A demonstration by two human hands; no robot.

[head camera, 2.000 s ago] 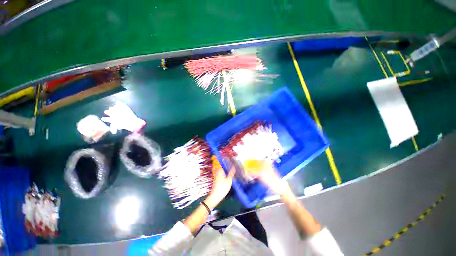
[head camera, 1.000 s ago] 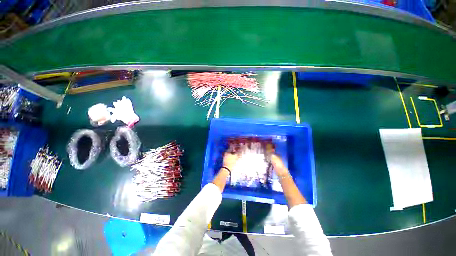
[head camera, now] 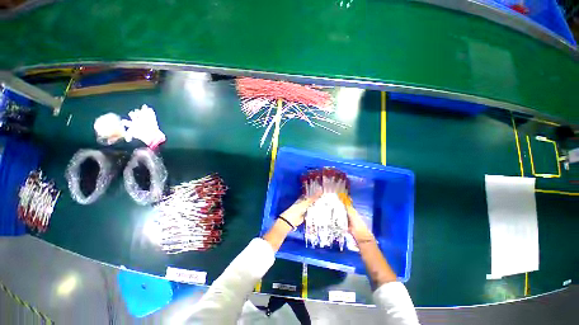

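A bundle of white wire pieces with dark red ends (head camera: pixel 326 212) is in the blue bin (head camera: pixel 393 219), red ends toward the back. My left hand (head camera: pixel 297 212) presses on its left side and my right hand (head camera: pixel 355 219) on its right side, so the bundle is held between them. An orange-yellow finger cover shows on my right hand. My left fingertips are partly hidden by the wires. A loose pile of the same wire pieces (head camera: pixel 193 216) lies on the green mat left of the bin.
Two clear bags with black contents (head camera: pixel 86 178) stand at the left, a white glove (head camera: pixel 146 127) behind them. A smaller wire pile (head camera: pixel 38 200) lies far left. A pink-red wire bundle (head camera: pixel 286 95) lies behind the bin. A white paper sheet (head camera: pixel 513 225) is at the right.
The bin has turned from slanted to nearly square to the bench edge. Both hands now hold the bundle's sides inside it, more closely gathered than before. The camera view has also shifted.
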